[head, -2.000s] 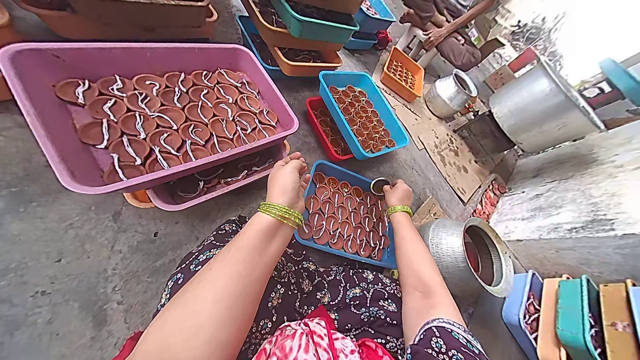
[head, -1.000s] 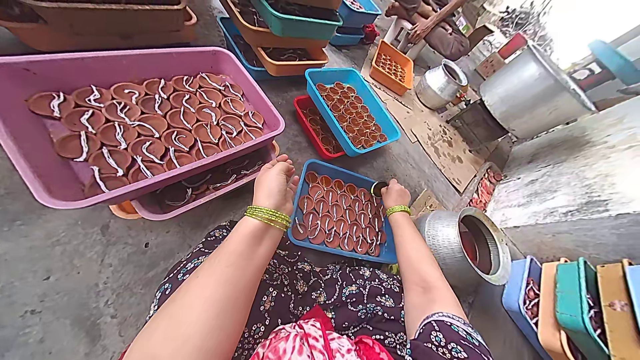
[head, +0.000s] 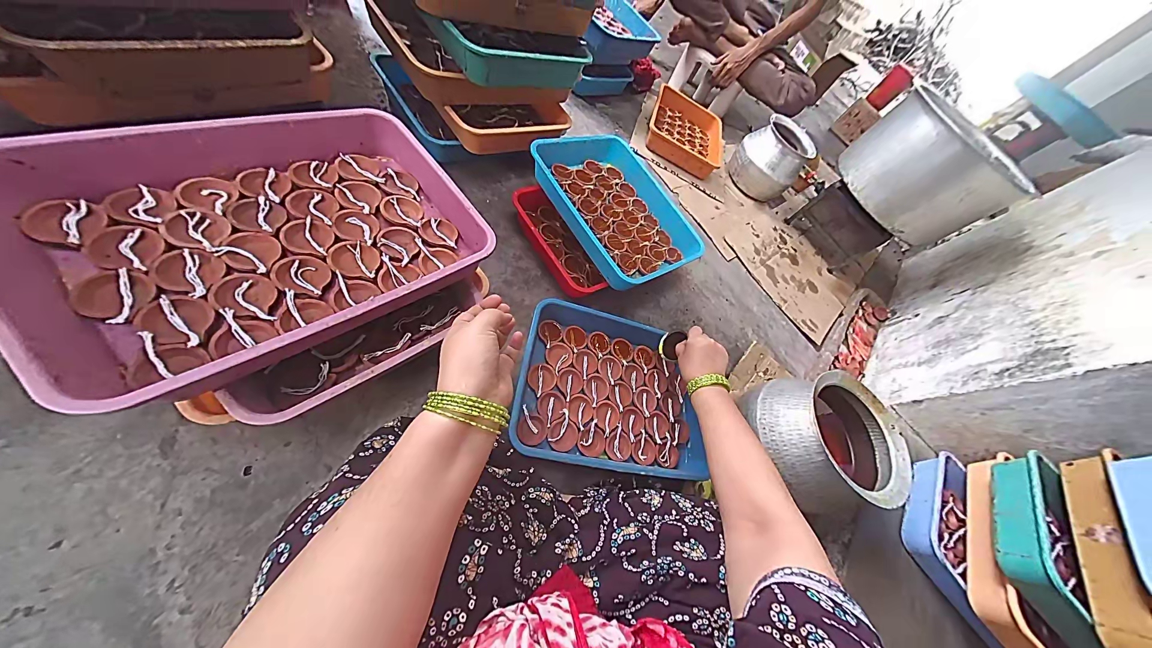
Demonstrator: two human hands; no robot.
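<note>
A blue plastic tray [head: 540, 454] in front of me holds rows of small clay lamps with white cotton wicks; those in its far row look filled. My right hand [head: 702, 353] grips a small dark round cup [head: 671, 346] over the tray's far right corner. Beside the left rim is my left hand [head: 481, 346], palm turned up, fingers slightly curled, holding nothing. A large purple tray [head: 432, 171] of clay lamps with wicks lies at the left, stacked on other trays. To the right stands a metal pot [head: 792, 441] with reddish liquid inside.
Beyond the blue tray, a light-blue tray [head: 688, 243] of filled lamps overlaps a red tray [head: 531, 202]. An orange tray [head: 688, 160], a smaller metal pot [head: 769, 162] and a large vessel [head: 927, 166] stand farther back, near a seated person. Stacked trays [head: 1017, 504] are at the lower right.
My right hand with the cup has moved slightly along the tray's far edge toward its right corner. My left hand stays by the left rim.
</note>
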